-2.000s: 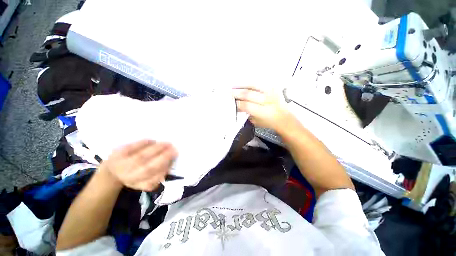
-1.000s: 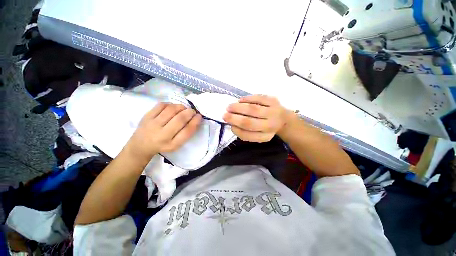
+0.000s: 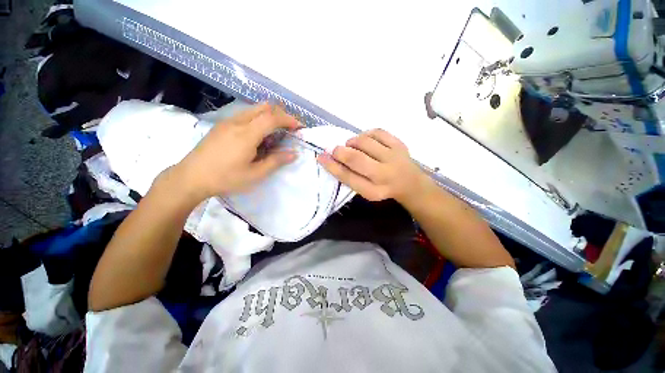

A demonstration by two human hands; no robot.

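A white panel [image 3: 281, 207] with dark seam lines lies over my lap and against the table's front edge. My left hand [image 3: 244, 149] is on its upper edge, thumb and fingers at a dark seam; the fingertips are slightly blurred, and cloth shows between them. My right hand [image 3: 368, 164] pinches the same seam just to the right, fingers curled on the cloth. A large dark brown panel [image 3: 375, 221] lies beneath the white one on my lap.
The sewing machine [image 3: 583, 44] stands at the right, with a spare brown piece [image 3: 543, 127] on its bed. A ruler strip [image 3: 182, 62] runs along the table's front edge. Cloth heaps [image 3: 87, 73] lie at the left. A red rim [image 3: 437, 269] shows below the table.
The white panel has been folded over and its seam lines now show. Both hands have come together at the seam. Since one second ago, my left hand has opened its thumb and fingers and shifted slightly upward.
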